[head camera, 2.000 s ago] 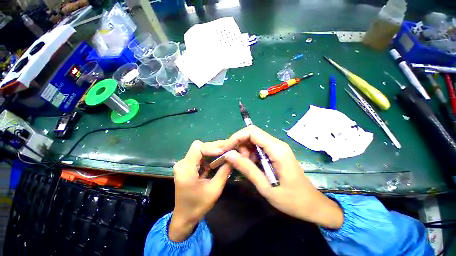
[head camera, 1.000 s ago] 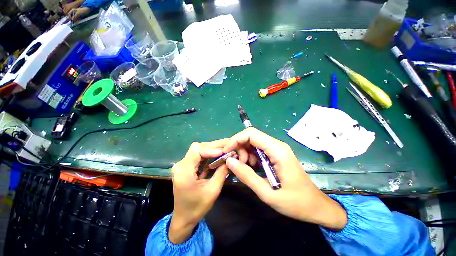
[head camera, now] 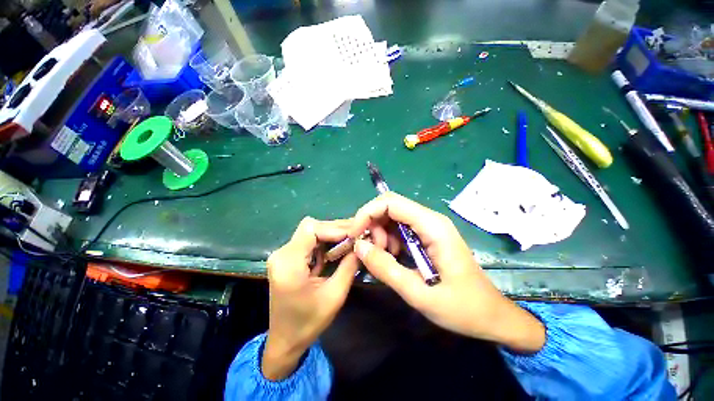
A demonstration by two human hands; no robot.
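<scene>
A small metallic, pale brown part (head camera: 340, 249) is pinched between the fingers and thumb of my left hand (head camera: 307, 290), in front of the bench's front edge. My right hand (head camera: 434, 274) touches the part's right end with its thumb and fingertips. A dark marker pen (head camera: 416, 252) with pale print also lies in my right hand, between thumb and index finger, its tip end pointing forward over the mat. The fingers hide much of the part.
White stained cloth (head camera: 517, 205), blue pen (head camera: 522, 139), tweezers (head camera: 585, 178), yellow-handled tool (head camera: 578, 138) and black handpiece (head camera: 669, 188) lie right. Red-yellow screwdriver (head camera: 438, 134) and paper sheets (head camera: 333, 70) lie farther back. Solder spool (head camera: 176, 159), black cable (head camera: 196, 193), plastic cups (head camera: 252, 76) and black trays (head camera: 117, 337) are left.
The metallic part is turned slightly between my fingers and shows a different face. The hands stay nearly in place, still holding part and marker. The view has shifted slightly.
</scene>
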